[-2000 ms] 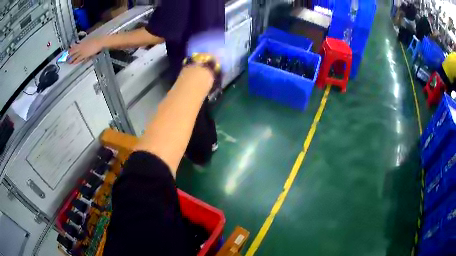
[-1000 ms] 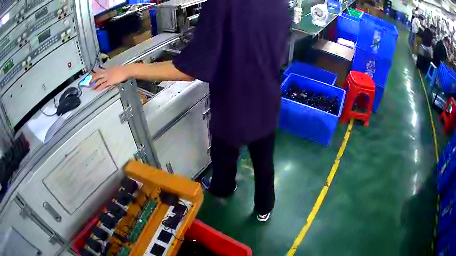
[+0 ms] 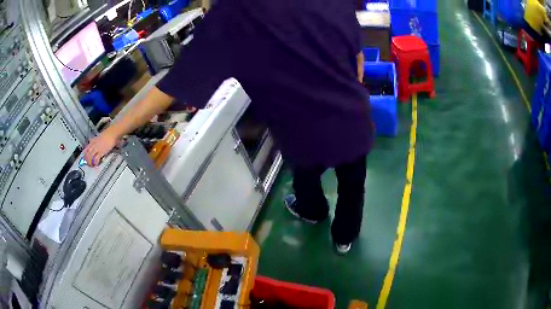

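Neither of my hands is in view. An orange tray lies at the bottom, cut off by the frame's edge. Black adapters stand in a row along its left side. A narrow green board runs along its middle. A white strip with black squares is on its right side. A black adapter or bundled lead lies near the tray's far end. A red bin shows beside and partly below the tray.
A person in dark clothes stands ahead, one hand on the cabinet top by a black cable. White-grey cabinets line the left. A blue bin and red stool stand beyond. An orange part shows inside the cabinet.
My forearm and blurred hand, seen two seconds ago, are out of the picture. The view has shifted, and the tray shows lower. The other person leans more towards the cabinet.
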